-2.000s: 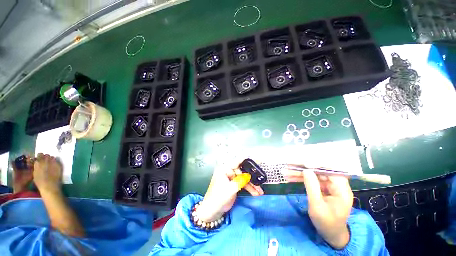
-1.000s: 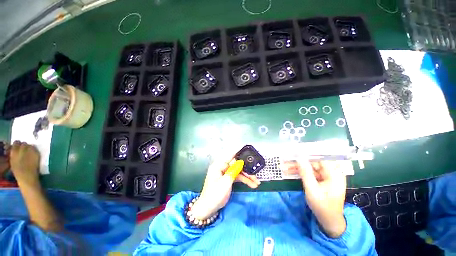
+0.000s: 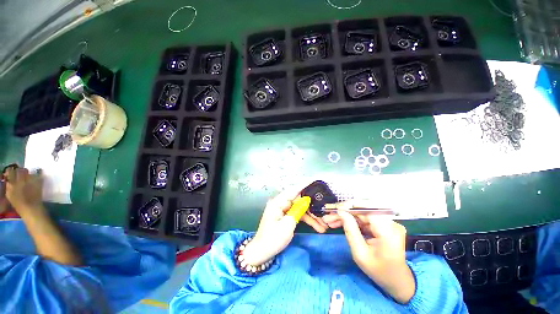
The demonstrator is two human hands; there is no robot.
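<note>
My left hand, with a yellow finger cot on one digit, holds a black watch housing with its round centre facing up. My right hand grips thin tweezers, whose tip is at the housing's lower right edge. Whether the tip holds a small piece is too small to tell. The white adhesive dot sheet lies flat behind and right of my hands; they partly hide it. Several loose rings lie on the green mat behind the sheet.
A foam tray of housings stands at the back, another at left. Dark gaskets lie on white paper at right. A black tray is by my right arm. A cream tub and a co-worker's hand are at left.
My right hand has moved left from over the dot sheet, bringing the tweezers to the housing. My left hand still holds the housing. The view has shifted slightly.
</note>
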